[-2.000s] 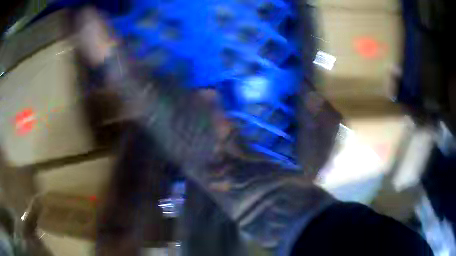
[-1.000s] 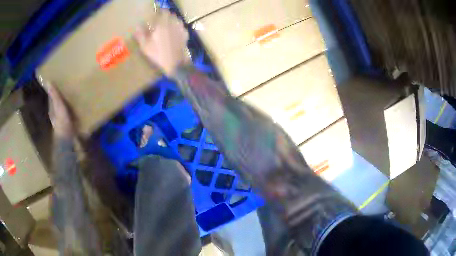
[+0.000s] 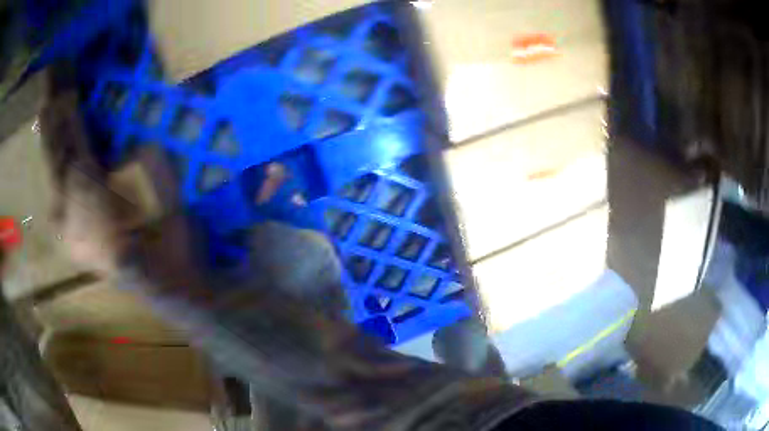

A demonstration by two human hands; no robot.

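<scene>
My right hand is badly blurred at the left, by the side of the brown cartons there. Its sleeve crosses from the bottom right. I cannot tell whether it holds anything. A sleeve shows at the lower left edge, but my left hand is not in view. A brown carton lies at the top edge of the blue lattice pallet. A row of stacked cartons stands along the pallet's right side, some with orange-red stickers. White glare covers part of their tops.
My knee is at the pallet's near edge. An open brown carton flap stands at the right. Grey-blue floor with a yellow line shows at the lower right. Another carton with a red sticker is at the left edge.
The carton held in both hands is no longer in them; a carton now lies at the pallet's top. My right hand has moved down and left. The left hand has left the view.
</scene>
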